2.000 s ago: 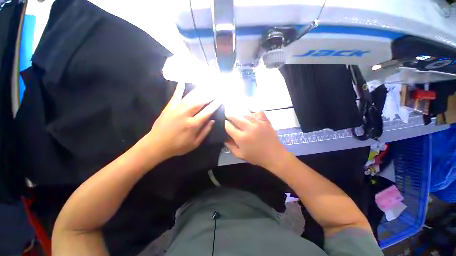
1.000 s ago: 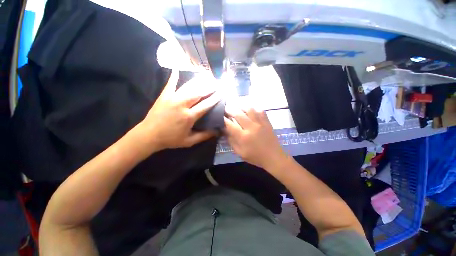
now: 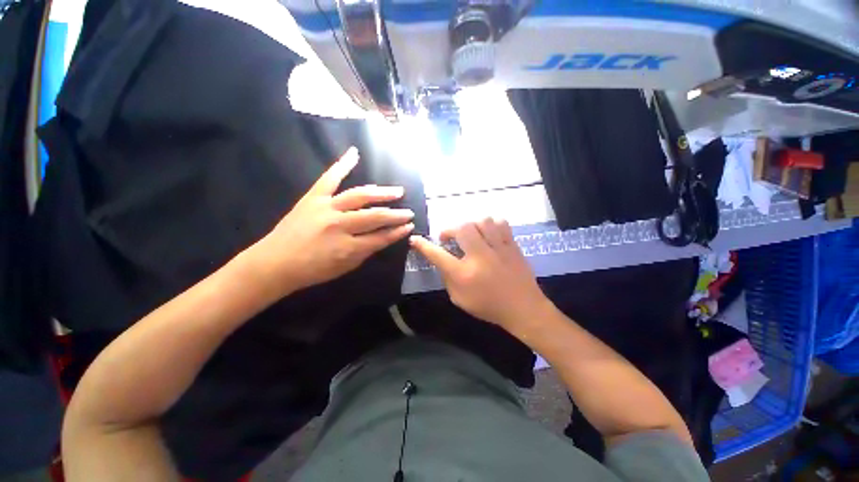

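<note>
The black garment panel [image 3: 188, 179] lies left of and under the needle area of the white sewing machine [image 3: 603, 56], its right edge running toward me. My left hand [image 3: 330, 235] lies flat on the panel near that edge, fingers apart. My right hand [image 3: 490, 273] rests at the table's front edge, fingers bent, thumb extended to the panel's edge and apart from the fingers. The presser foot and needle are lost in the lamp glare.
A black cut piece [image 3: 598, 160] lies right of the needle, with black-handled scissors [image 3: 692, 207] beside it. A ruler strip [image 3: 584, 240] runs along the table edge. A red-topped item [image 3: 799, 160] is at the right end, above a blue basket [image 3: 772, 329].
My left hand has moved down, away from the needle, and now lies flatter. My right hand's fingers have drawn back from the glare and the panel's edge. The machine appears higher in view.
</note>
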